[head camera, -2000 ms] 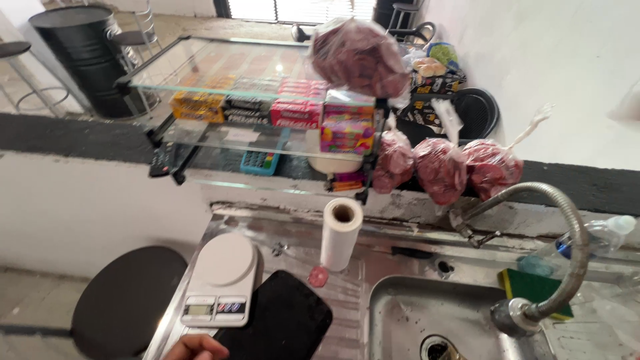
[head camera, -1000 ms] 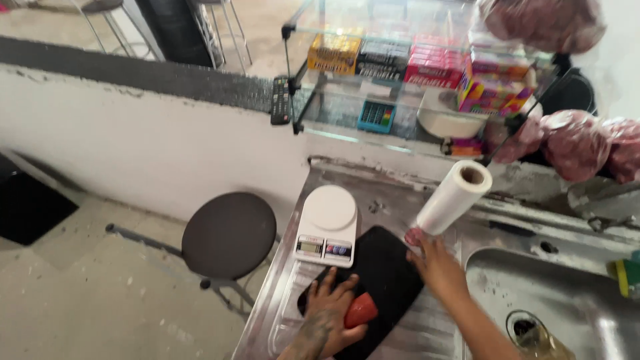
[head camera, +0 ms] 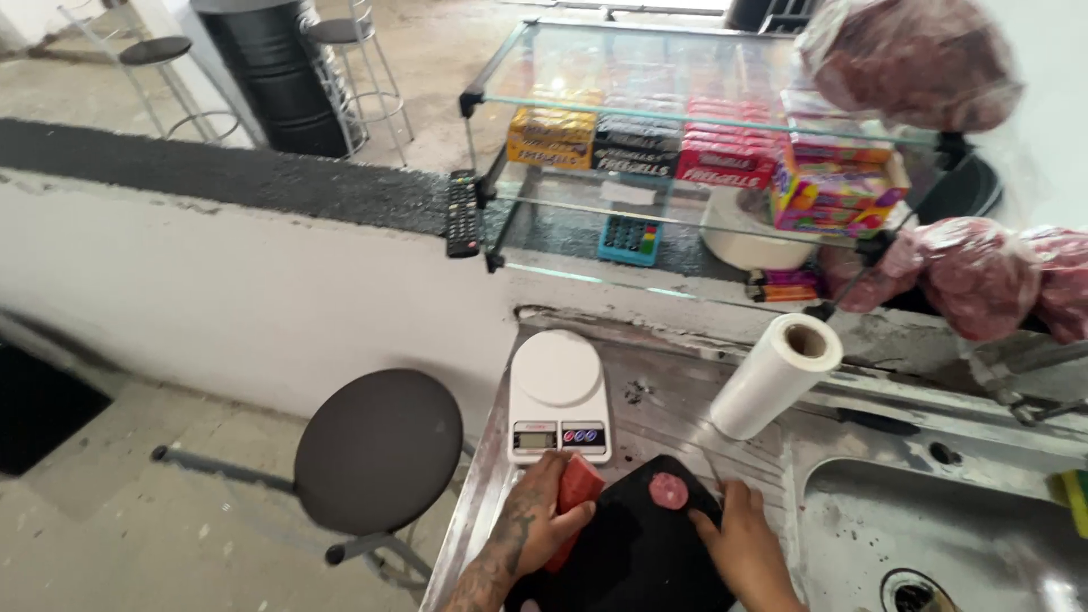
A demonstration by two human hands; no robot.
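My left hand (head camera: 544,510) grips a red sausage log (head camera: 580,483) over the left part of a black cutting board (head camera: 637,544). A round pink slice (head camera: 668,490) lies near the board's far corner. My right hand (head camera: 738,531) is at the board's right edge, its fingers partly curled; a thin blade seems to rise beside the fingertips, but what they hold is unclear. Just beyond my left hand sits a white digital kitchen scale (head camera: 558,382). A roll of clear plastic bags (head camera: 775,374) stands tilted on the steel drainboard (head camera: 654,365).
A steel sink (head camera: 901,501) is at the right, with a dark-handled knife (head camera: 880,422) behind it. Meat in plastic bags (head camera: 977,272) is on the ledge beside a glass display case (head camera: 646,110) of candy. A round stool (head camera: 380,450) stands left of the counter.
My left hand has lifted the sausage from the board toward the scale. My right hand was at the slice by the roll; the slice is now on the board. The view swung left earlier.
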